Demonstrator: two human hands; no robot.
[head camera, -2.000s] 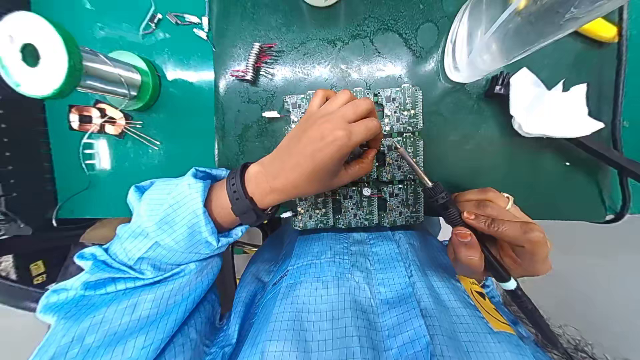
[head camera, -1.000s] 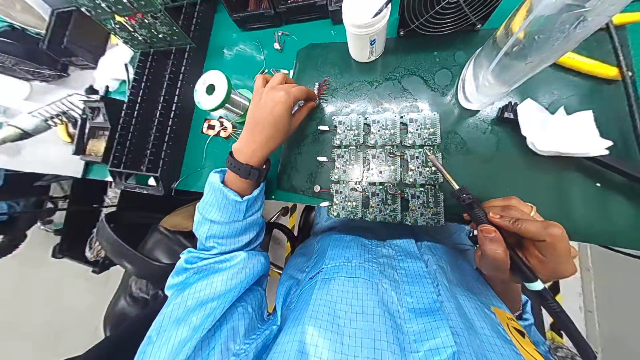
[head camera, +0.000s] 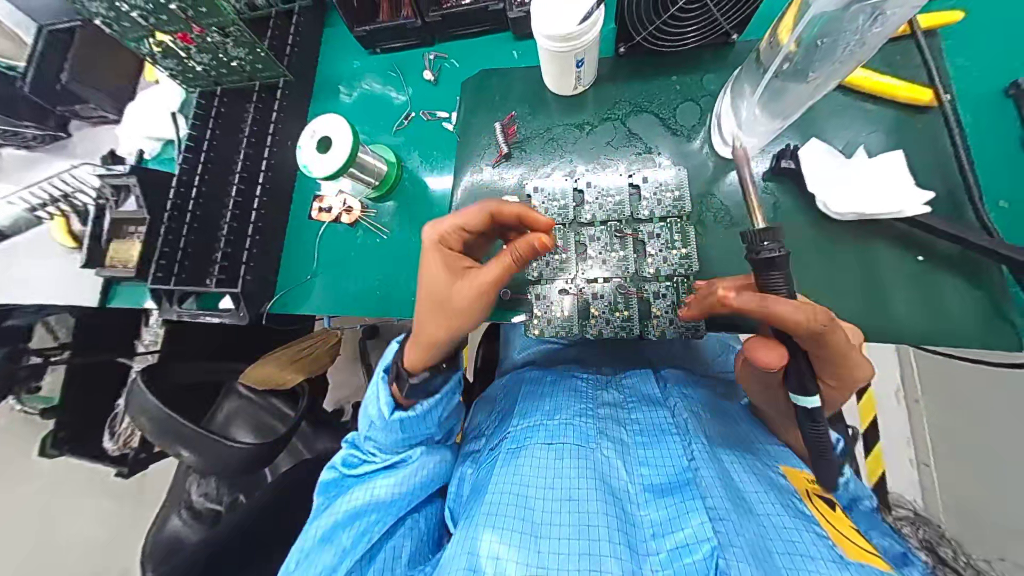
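A panel of several joined green circuit boards (head camera: 610, 254) lies on the dark green mat in front of me. Over its left column is my left hand (head camera: 472, 272), thumb and forefinger close together; a small part may be between them, but I cannot tell. My right hand (head camera: 792, 344) grips a soldering iron (head camera: 772, 264), its metal tip pointing away from me, right of the panel, while a fingertip rests at the panel's near right corner. Beyond the panel lies a small bundle of components with red leads (head camera: 505, 138). Small round parts on wires stick out at the panel's left edge.
A solder wire spool (head camera: 370, 170) and copper coils (head camera: 336, 208) stand left of the mat (head camera: 520, 96). Behind are a white tub (head camera: 568, 60) and a fan grille (head camera: 680, 20). A clear bottle (head camera: 792, 72), yellow-handled tool (head camera: 892, 86) and white tissue (head camera: 864, 180) are at right; a black rack (head camera: 216, 192) is at left.
My left hand has come back from beside the component bundle to the panel's left column. The iron's tip, over the panel a second ago, has lifted away to its right.
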